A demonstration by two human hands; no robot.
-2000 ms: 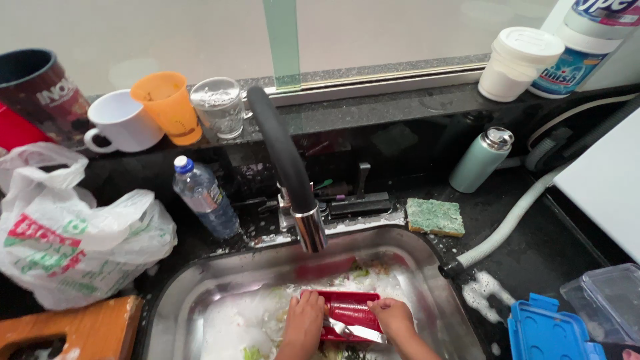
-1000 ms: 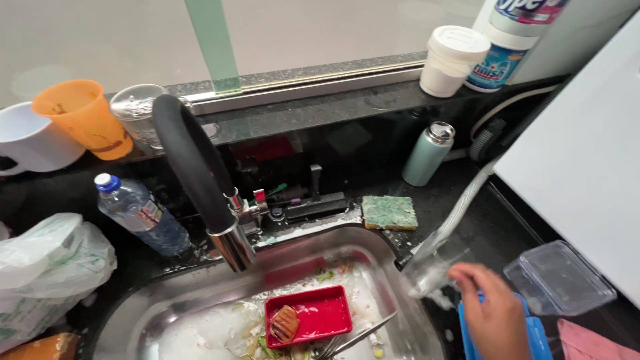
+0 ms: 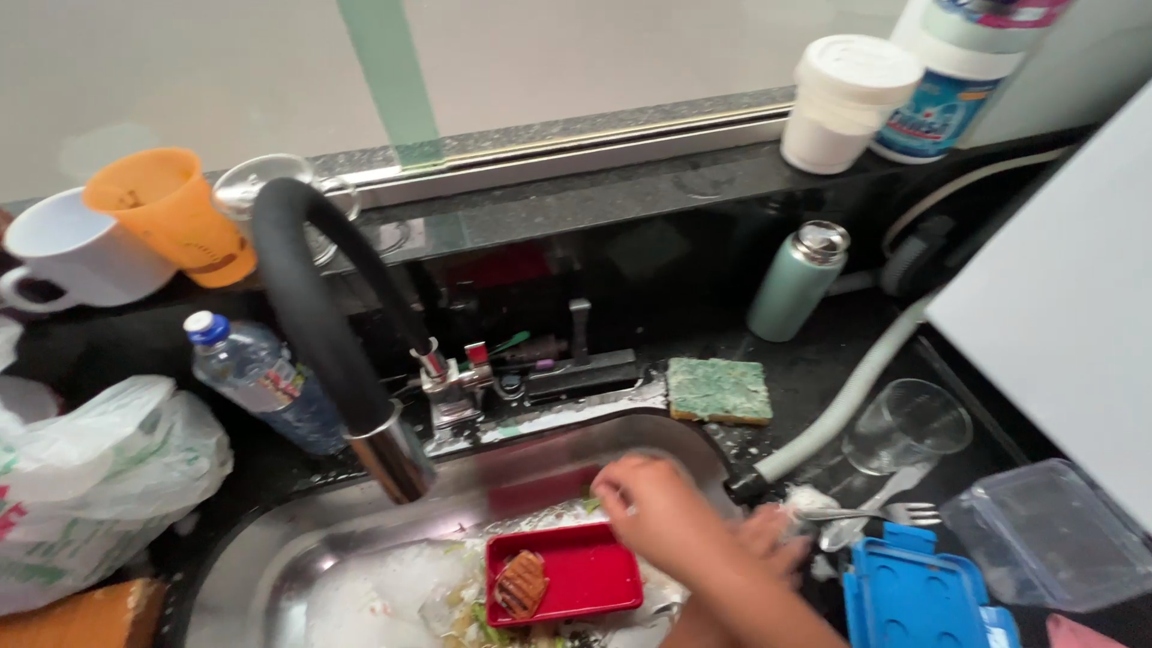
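Note:
My right hand [image 3: 643, 499] is over the sink, fingers loosely curled, with nothing visible in it, just above the right end of a red rectangular tray [image 3: 589, 571]. The tray lies in the steel sink [image 3: 261, 558] with a browned piece of food [image 3: 521, 585] at its left end. Crossing beneath the right forearm, my left hand [image 3: 774, 540] is blurred at the sink's right rim, close to a fork [image 3: 913, 514] and a spoon [image 3: 841, 533]; its grip is unclear. Foam and food scraps surround the tray.
A black faucet [image 3: 315, 297] arches over the sink's left part. Around it are a sponge [image 3: 718, 390], a plastic bottle [image 3: 265, 382], a green flask [image 3: 796, 281] and a plastic bag [image 3: 108, 486]. A glass [image 3: 909, 427], grey hose [image 3: 850, 387], blue lid [image 3: 927, 594] and clear container [image 3: 1053, 531] are rightward.
Both hands were on the red tray two seconds ago; it now lies in the sink with neither gripping it. A glass stands on the right counter, and a fork and spoon lie there.

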